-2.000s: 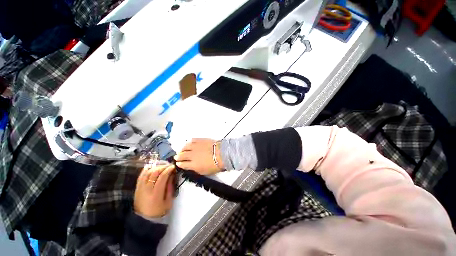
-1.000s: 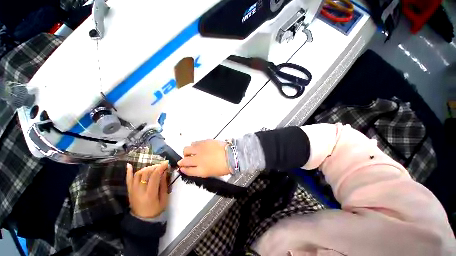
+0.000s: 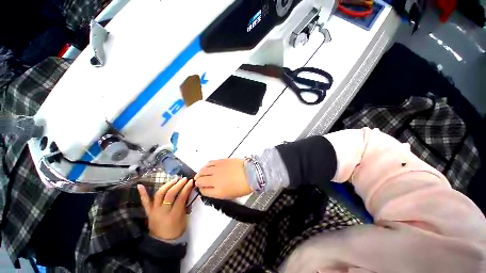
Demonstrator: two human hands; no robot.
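The white sewing machine point(image 3: 144, 80) with a blue stripe lies diagonally across the upper left. A black binding strip point(image 3: 234, 209) runs from the grey-blue piece point(image 3: 169, 162) beside the needle area, under my right hand, towards my lap. My right hand point(image 3: 224, 179) is closed over the strip, fingertips at its edge. My left hand point(image 3: 169, 209) lies at the edge of the plaid panel point(image 3: 109, 213), fingertips close to my right fingertips, thumb spread out. What its fingertips touch is too small to tell. The needle point is hidden.
Black-handled shears point(image 3: 309, 84) lie on the table point(image 3: 277, 128) beside a dark phone point(image 3: 240, 95). A brown cardboard piece point(image 3: 191, 90) is on the machine. Orange-handled scissors point(image 3: 355, 7) are at the far end. Plaid pieces point(image 3: 439, 128) lie on dark cloth at right.
The view has shifted slightly. My left hand has moved a little closer to my right hand, with its fingers now angled towards the strip. My right hand stays on the strip.
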